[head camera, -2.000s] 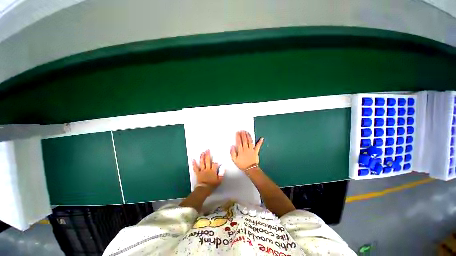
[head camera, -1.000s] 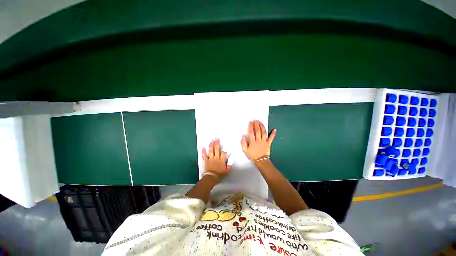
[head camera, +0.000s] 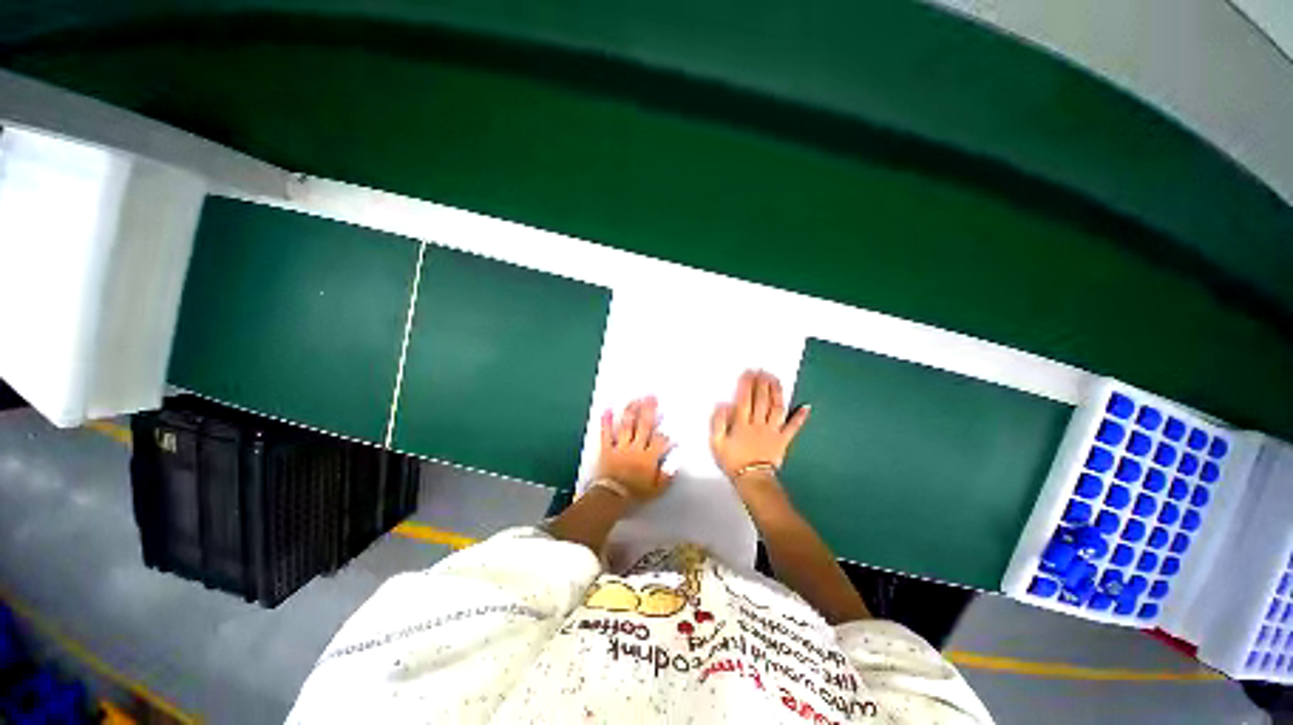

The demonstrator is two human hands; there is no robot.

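A white work mat (head camera: 695, 333) lies flat across the green bench in front of me. My left hand (head camera: 633, 451) rests palm down on the mat, fingers apart, holding nothing. My right hand (head camera: 754, 425) rests palm down to its right, slightly farther forward, at the mat's right edge, with its thumb spread. The hands do not touch each other. No part lies under or between them that I can see.
At the right bench end, a white parts tray (head camera: 1042, 535) holds blue motor units (head camera: 1073, 562), several loose on top. A white block or tray stack (head camera: 85, 269) is at far left. A green conveyor belt (head camera: 709, 184) runs behind. Black crates (head camera: 213, 496) stand below the bench at left.
The view has tilted, so the bench now slopes down to the right and more floor shows at left. Both hands stay flat and spread on the mat.
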